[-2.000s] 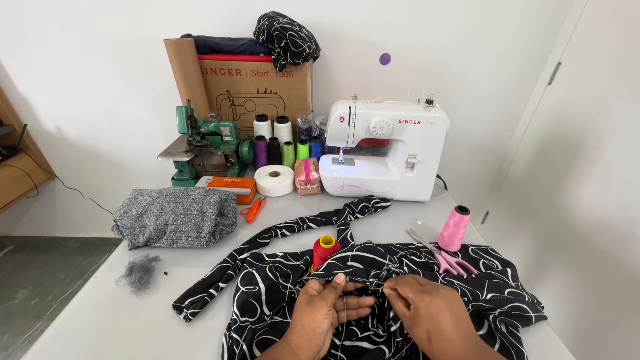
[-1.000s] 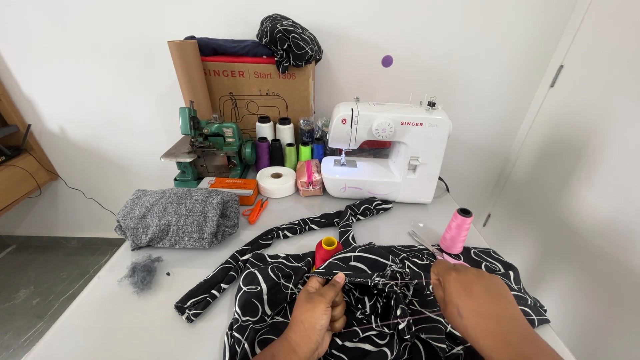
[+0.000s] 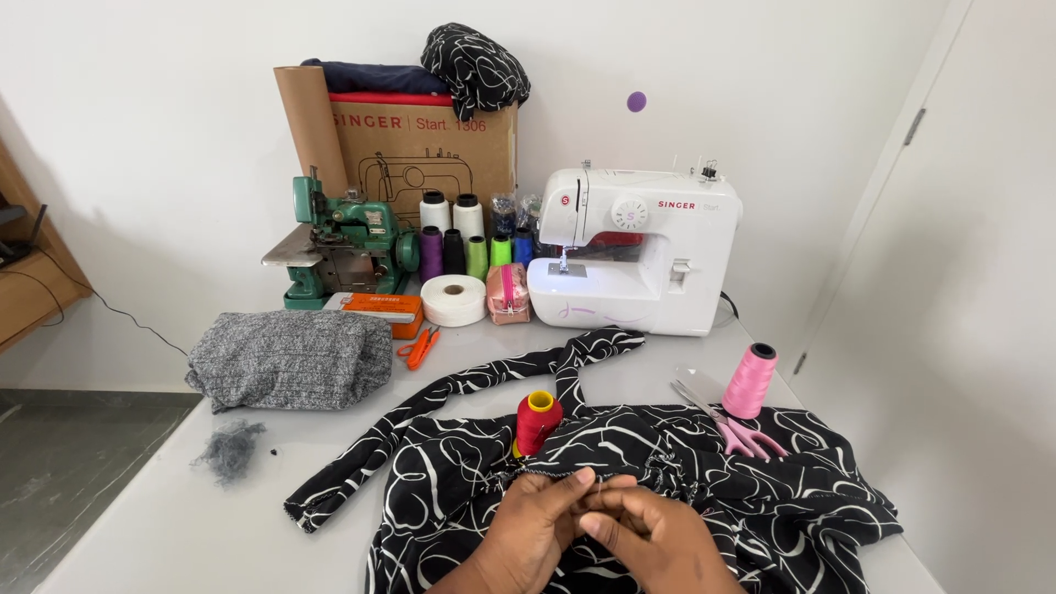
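Observation:
A black fabric garment with white swirling lines lies spread at the table's near side. My left hand pinches its serged edge between thumb and fingers. Beside it, fingers meeting at the same edge, is my right hand; a thin, light sliver shows between its fingers, too small to name surely. A cone of red thread stands just beyond my left hand. Pink-handled scissors rest partly on the cloth at the right, next to a cone of pink thread. A long fabric strip of the same print stretches behind.
Farther back are a white sewing machine with its lamp lit, a green overlock machine, several thread cones, a white tape roll and orange thread snips. Folded grey knit fabric and a fibre clump lie left.
My right hand, which was out to the right near the scissors a second ago, has come back beside my left hand at the cloth's edge. My left hand keeps its hold on the cloth.

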